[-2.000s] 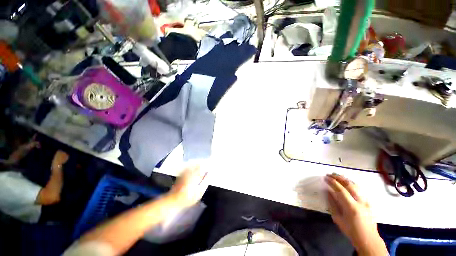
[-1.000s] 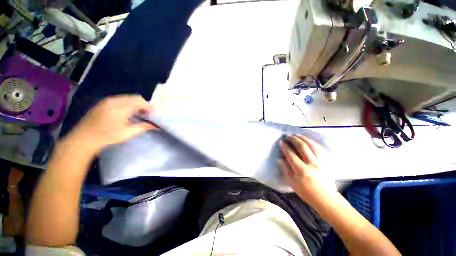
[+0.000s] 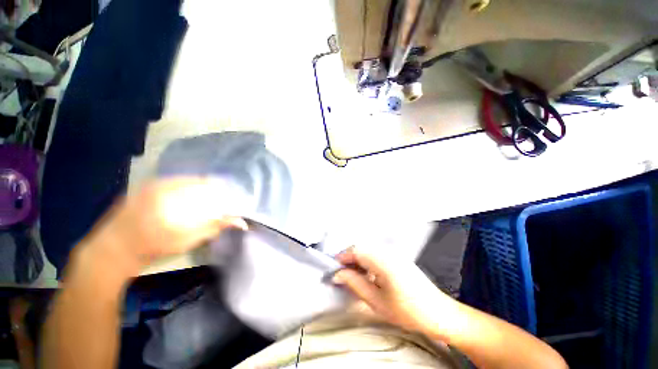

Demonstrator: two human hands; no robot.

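Note:
A light grey-blue cloth piece hangs over the table's front edge above the lap. My left hand, blurred, pinches its upper edge at the left. My right hand pinches the same edge at the right, where a thin dark line shows along the fold. A part of grey-blue cloth lies on the table behind my left hand; whether it is the same piece I cannot tell. The presser foot of the sewing machine stands behind, with no cloth under it.
Navy panels lie stacked at the left. Scissors with red and black handles lie under the machine arm. A blue crate stands at the lower right. A purple object is at the far left edge.
The view has shifted right and down. Both hands have come closer together and towards the lap with the grey-blue cloth, which was spread along the table edge.

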